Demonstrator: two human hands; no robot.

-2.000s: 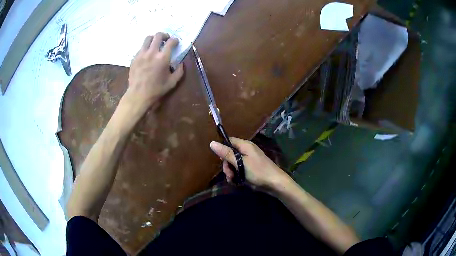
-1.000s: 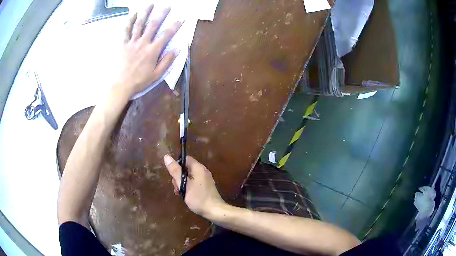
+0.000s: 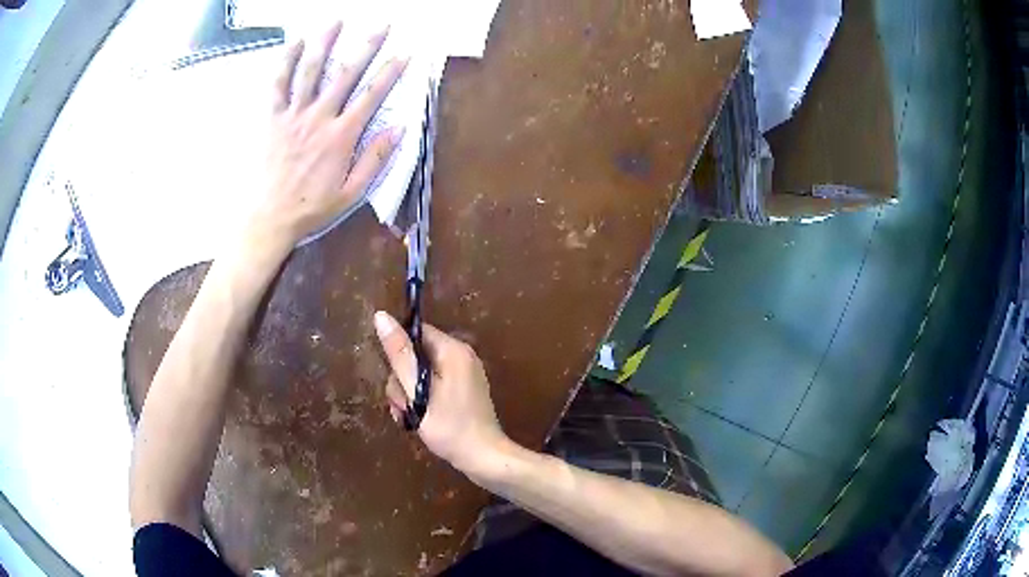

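Observation:
The white sheet stack [image 3: 169, 124] covers the upper left of the brown table. My left hand [image 3: 322, 141] lies flat on it with fingers spread, holding nothing. My right hand [image 3: 446, 394] holds the black handles of the long shears [image 3: 420, 242]. The blades point away from me and lie along the right edge of the stack, looking nearly closed. A narrow pointed white part of the stack [image 3: 392, 197] sits just left of the blades. Whether the blades have sheets between them is hard to see.
A bulldog clip [image 3: 79, 265] is at the stack's left side. A small white offcut [image 3: 719, 16] lies at the table's right edge. A cardboard box [image 3: 841, 135] with white waste stands beyond that edge. Yellow-black tape [image 3: 663, 310] runs on the green floor [image 3: 779, 338].
The shears swung from a slant to nearly straight ahead and moved farther along the stack edge. My left hand changed from gripping the edge to lying flat. The camera view has shifted.

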